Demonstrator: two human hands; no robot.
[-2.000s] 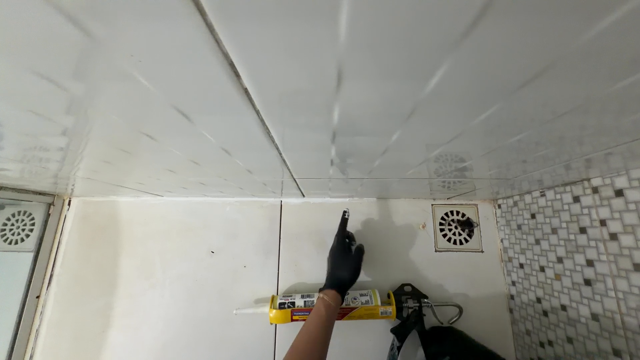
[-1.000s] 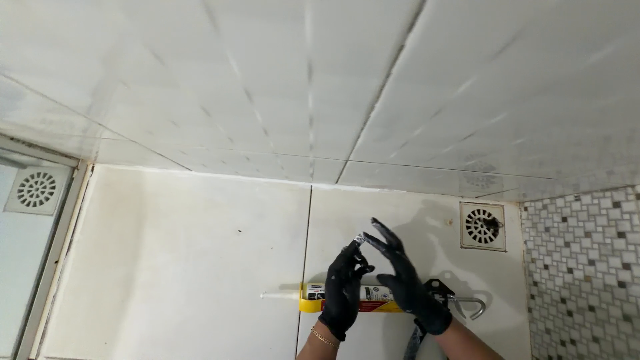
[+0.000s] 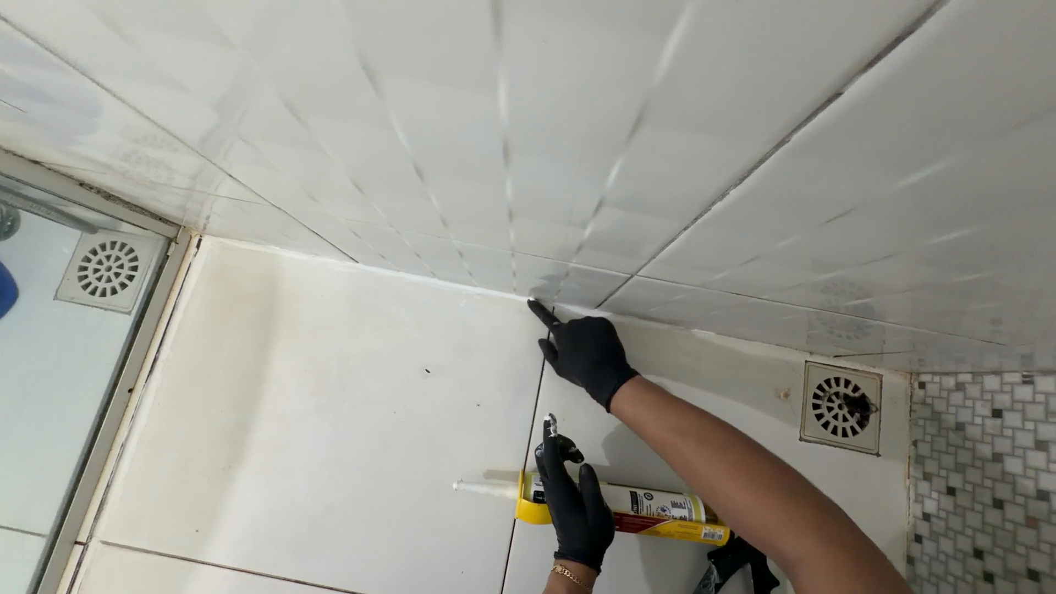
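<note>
My right hand (image 3: 587, 351), in a black glove, reaches in from the lower right. Its index fingertip touches the bead of white sealant (image 3: 445, 285) along the joint between the wall and the floor. Lower down, my left hand (image 3: 573, 503), also black-gloved, is raised with fingers apart, holds nothing and has white sealant on its index fingertip. Behind it a caulking gun with a yellow frame (image 3: 535, 511) lies on the floor, loaded with a sealant cartridge (image 3: 652, 502); its white nozzle (image 3: 487, 489) points left. My right forearm partly covers the gun's black handle (image 3: 734, 565).
A square floor drain (image 3: 841, 407) with dark debris is at the right, near a mosaic tile surface (image 3: 982, 478). White wall tiles (image 3: 429, 124) rise ahead. At the left, a metal door track (image 3: 124, 396) borders another area with a second drain (image 3: 109, 270).
A second ago my hands were close together above the gun. They are now apart, with my right index finger at the wall joint. The view has shifted.
</note>
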